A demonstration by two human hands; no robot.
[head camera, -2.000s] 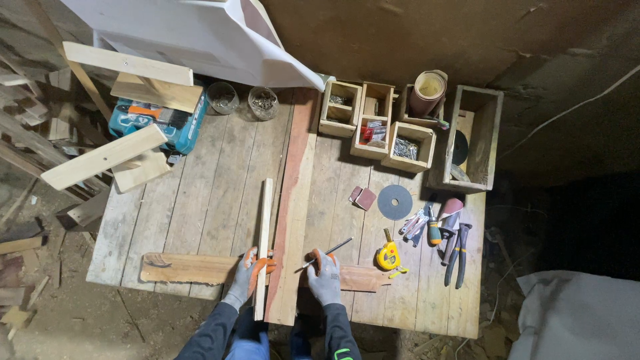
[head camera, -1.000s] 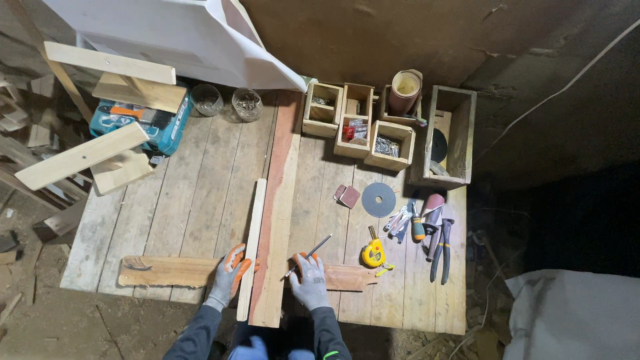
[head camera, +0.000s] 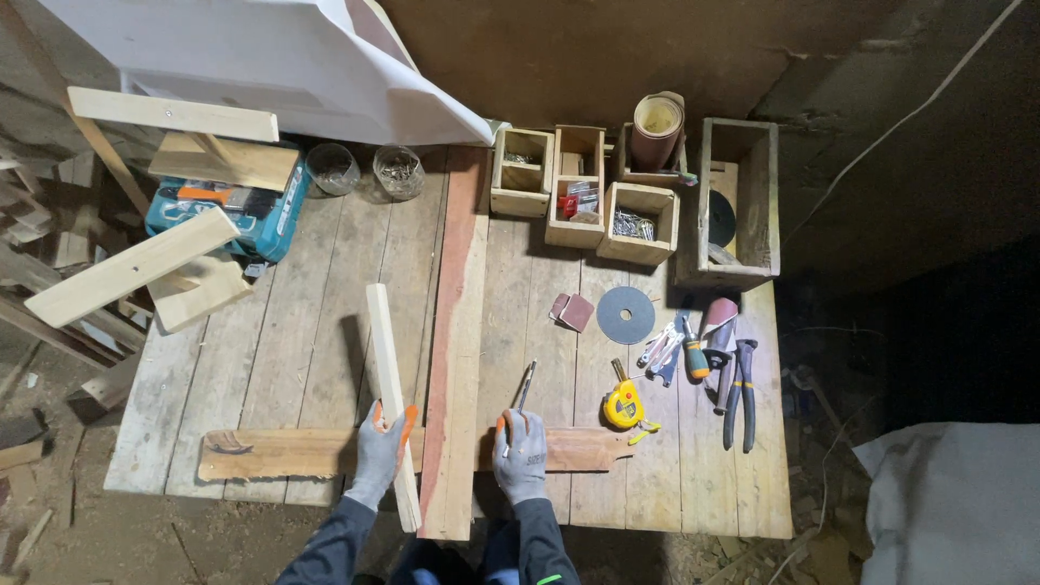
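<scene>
My left hand (head camera: 380, 451), in a grey glove with orange fingertips, grips a narrow pale wooden strip (head camera: 385, 349) near its lower half, tilted and left of a long board. My right hand (head camera: 520, 455), gloved alike, holds a pencil (head camera: 528, 386) that points up and away. Between the hands runs the long reddish-edged wooden board (head camera: 459, 325), reaching over the table's front edge. It crosses a shorter plank (head camera: 276, 453) lying sideways near that edge. A yellow tape measure (head camera: 623, 404) lies right of my right hand.
On the wooden table (head camera: 284, 349) are sandpaper pieces (head camera: 573, 312), an abrasive disc (head camera: 626, 314), a screwdriver (head camera: 695, 357) and pincers (head camera: 739, 398). Wooden boxes (head camera: 638, 223) with screws and a large box (head camera: 739, 203) stand behind. At left are a teal toolcase (head camera: 280, 227) and pale wooden assemblies (head camera: 134, 268).
The pale strip has come away from beside the long board's left edge and is now tilted in my left hand. The pencil in my right hand now points more steeply upward.
</scene>
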